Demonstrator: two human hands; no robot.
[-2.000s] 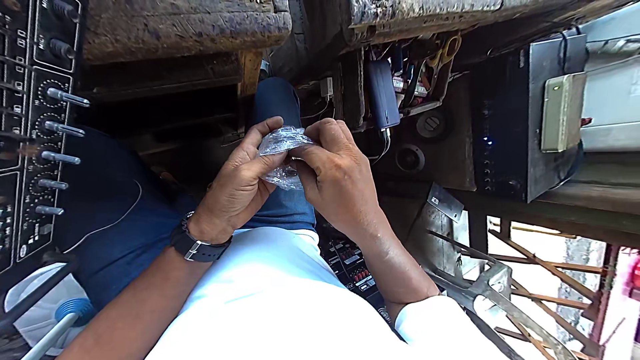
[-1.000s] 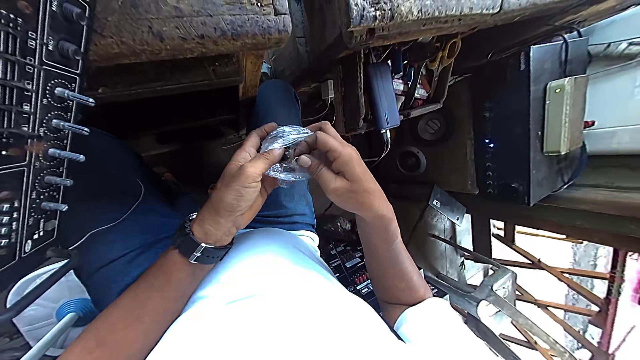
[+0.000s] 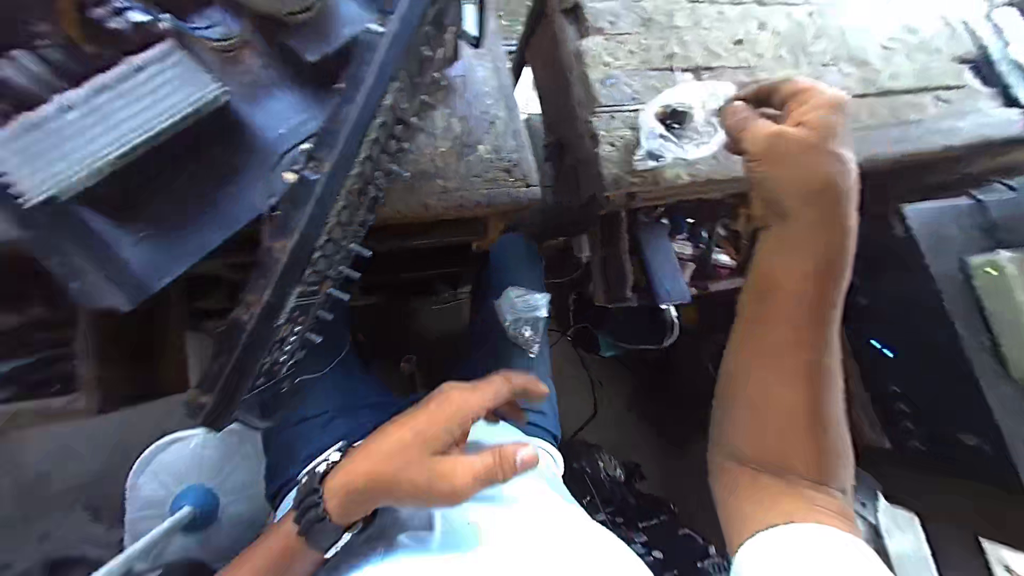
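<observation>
A clear plastic bag with small shiny parts (image 3: 524, 318) rests on the thigh of my blue jeans. My left hand (image 3: 440, 448), with a dark watch at its wrist, hovers just below that bag, thumb and fingers apart and nothing in it. My right hand (image 3: 788, 120) is stretched out over the worn wooden bench (image 3: 632, 84). Its bent fingertips are at the edge of a second clear plastic bag (image 3: 684, 124), which lies on the bench with something dark inside. Whether the fingers grip this bag or only touch it cannot be told.
An audio mixer (image 3: 328, 232) with knobs stands tilted at the left, near a grey ribbed metal part (image 3: 112, 120). A blue box (image 3: 662, 260) sits under the bench. Black equipment (image 3: 920, 336) is at the right. A white round object with a blue hub (image 3: 194, 506) is at lower left.
Both hands were together around a clear plastic bag; now they are apart and a bag lies on my thigh. My right hand has reached out to the bench. The view has swung strongly.
</observation>
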